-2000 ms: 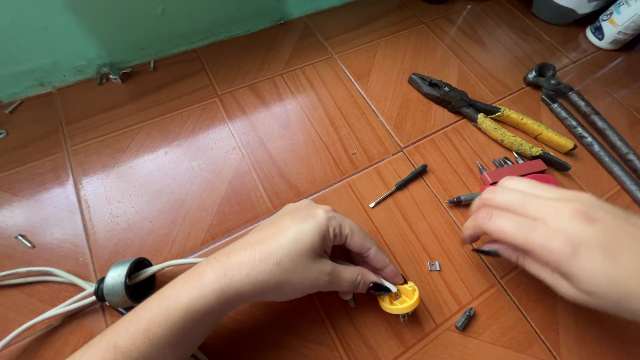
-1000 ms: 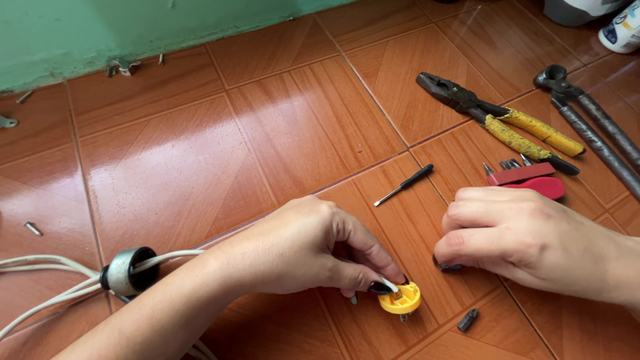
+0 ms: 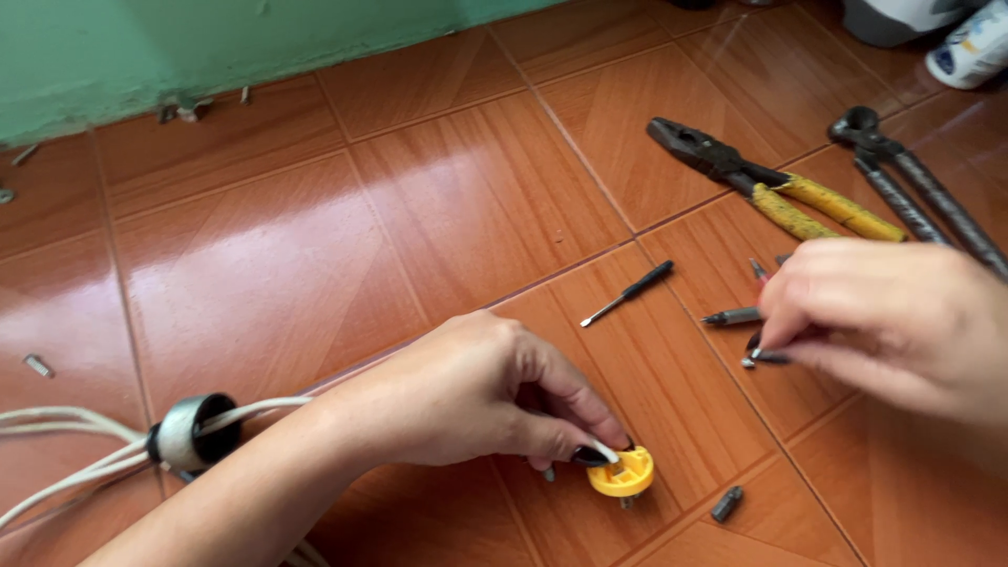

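My left hand (image 3: 472,394) pinches the yellow plug body (image 3: 622,474) and the end of a white wire (image 3: 605,451) at its rim; metal prongs show beneath the plug. At the right, my right hand (image 3: 882,315) holds a small metal piece (image 3: 750,361) between thumb and finger, just above the floor. A dark driver (image 3: 734,316) lies beside its fingers, its rear end hidden. The small screwdriver (image 3: 628,293) with a black handle lies between the hands. A short dark bit (image 3: 727,504) rests right of the plug. White cable (image 3: 71,472) passes through a black and silver ring-shaped part (image 3: 193,433).
Combination pliers (image 3: 776,185) with worn yellow grips and end-cutting pincers (image 3: 921,177) lie behind my right hand. A white bottle (image 3: 972,47) stands at the top right. Small metal bits (image 3: 38,365) lie at the left, and a green wall (image 3: 236,39) borders the tiled floor.
My right hand has lifted from its low place on the floor and now shows a small metal piece at its fingertips. My left hand still holds the yellow plug body.
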